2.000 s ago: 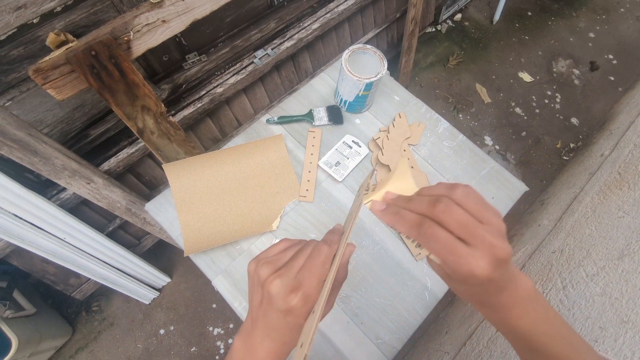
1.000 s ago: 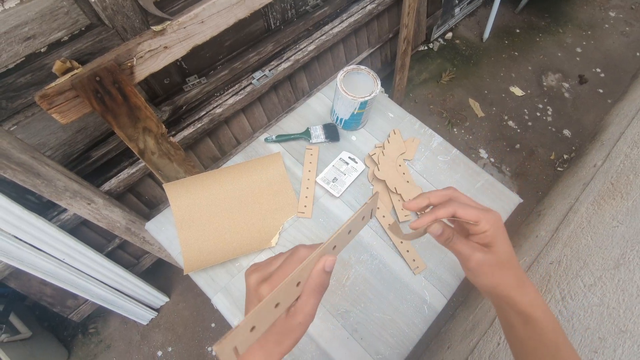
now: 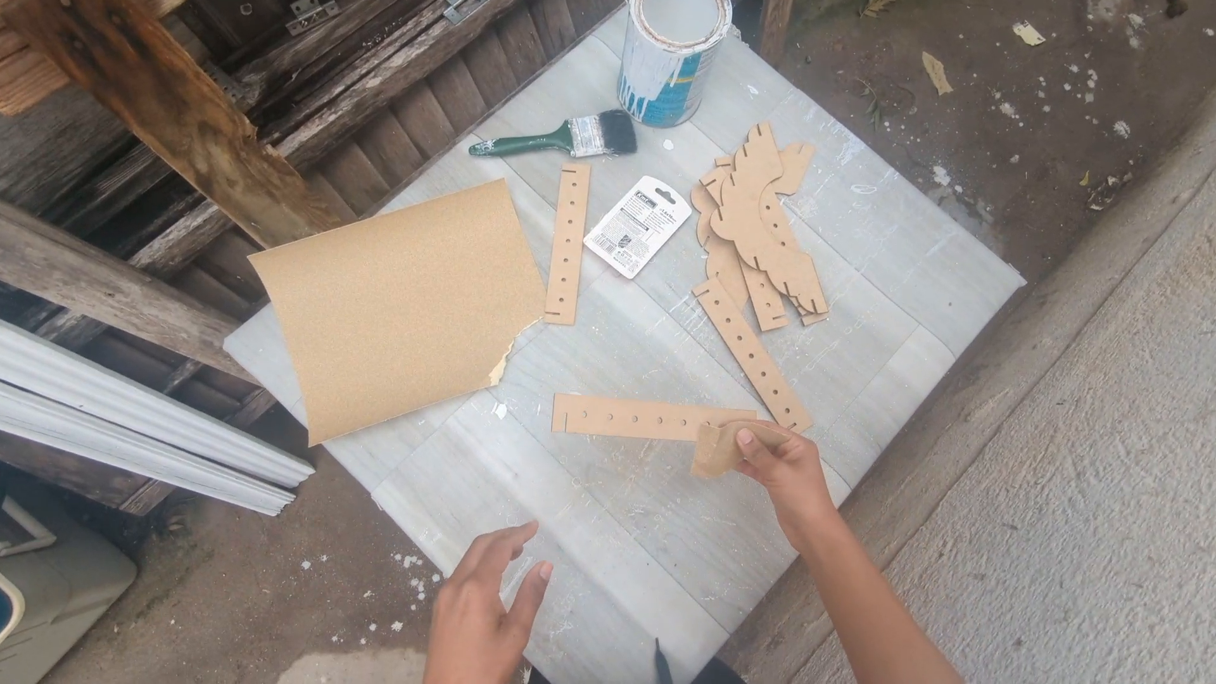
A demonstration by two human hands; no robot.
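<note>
My left hand (image 3: 489, 603) is empty over the near edge of the tabletop, its fingers apart. A small folded piece of sandpaper (image 3: 719, 450) is pinched in my right hand (image 3: 784, 465), which is over the right end of a flat wooden strip with a row of holes (image 3: 622, 418). A second holed strip (image 3: 752, 356) lies slanted just beyond that hand, touching a loose pile of scalloped wooden pieces (image 3: 757, 214). Another strip (image 3: 567, 244) lies beside a large sheet of sandpaper (image 3: 408, 304) with one torn corner.
A green-handled paintbrush (image 3: 560, 138), a blister card with writing (image 3: 638, 226) and an open, paint-streaked can (image 3: 670, 66) stand or lie on the far part of the grey table (image 3: 456, 484). Weathered timber (image 3: 180, 114) borders it at far left, a concrete ledge (image 3: 1064, 456) at right.
The holed strip that my left hand held now lies on the table, and that hand is empty and nearer the table's near edge. My right hand still has the small sandpaper. The view has shifted closer.
</note>
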